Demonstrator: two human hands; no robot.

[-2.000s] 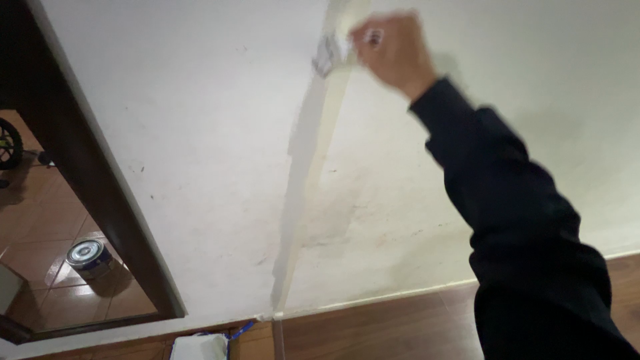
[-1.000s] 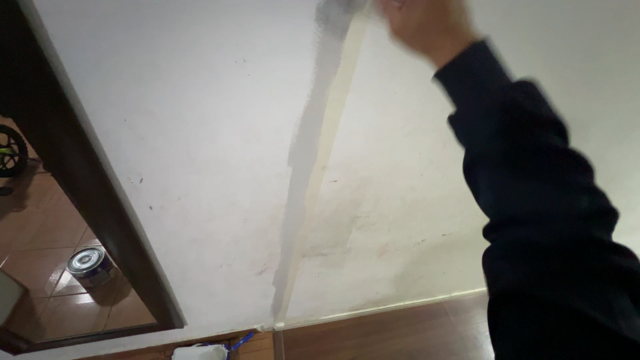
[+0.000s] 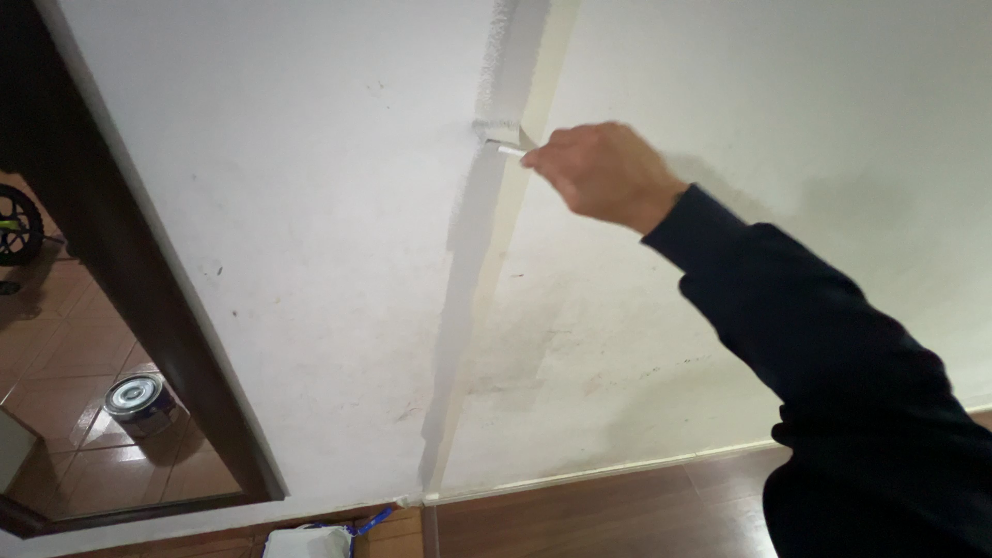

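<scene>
My right hand (image 3: 604, 170), in a dark sleeve, grips the white handle of a small paint roller (image 3: 498, 133). The roller lies against the wall on a grey painted stripe (image 3: 465, 271) that runs down the wall towards the floor. Directly along the right side of the grey paint runs a strip of cream masking tape (image 3: 490, 283). Grey paint shows both above and below the roller. My left hand is outside the view.
A dark-framed mirror (image 3: 147, 271) at the left reflects a paint can (image 3: 139, 403) and part of a wheel (image 3: 17, 225). At the wall's foot lie a white tray or container (image 3: 308, 542), a blue strip or handle (image 3: 374, 521) and the brown floor (image 3: 573, 504).
My right hand has moved down the stripe from near the top edge of the view, with the roller still in it.
</scene>
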